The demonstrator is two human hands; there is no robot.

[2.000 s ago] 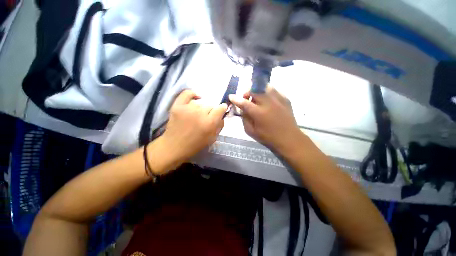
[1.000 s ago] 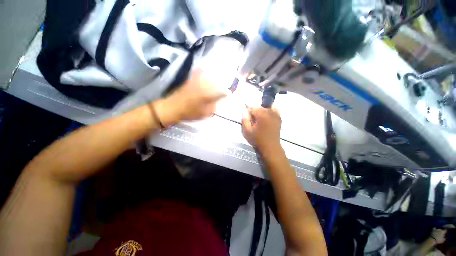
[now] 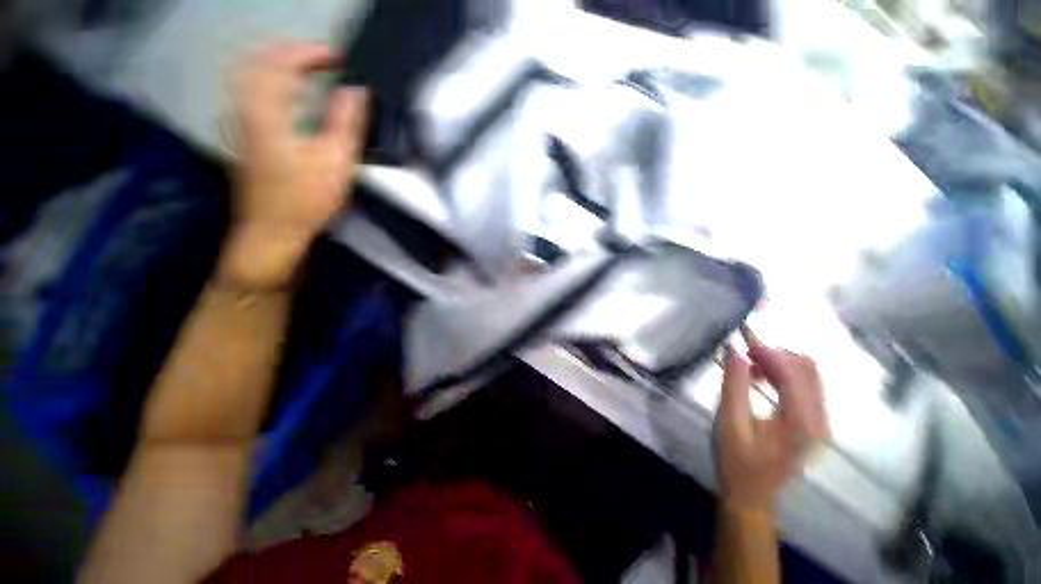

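The frame is strongly blurred. The white garment with black stripes (image 3: 674, 308) lies bunched on the table, with part hanging over the front edge. Its black panel (image 3: 400, 80) is at the upper left. My left hand (image 3: 291, 154) is raised left of the garment, thumb and fingers apart, with nothing seen in it. My right hand (image 3: 767, 416) is at the garment's right end, thumb and index finger close together near its dark edge. A small dark thing shows at the fingertips; whether it is held cloth or a tool is too blurred to tell.
The table's front edge (image 3: 639, 405) runs diagonally below the garment. Blue basket-like shapes (image 3: 86, 331) lie below the table at the left. The blurred machine with a blue stripe (image 3: 987, 302) is at the right. Dark shapes lie on the table at the lower right.
The view has swung left, so the garment appears further right. My left hand has left the garment and moved out to its left, opening. My right hand is now beside the garment's edge.
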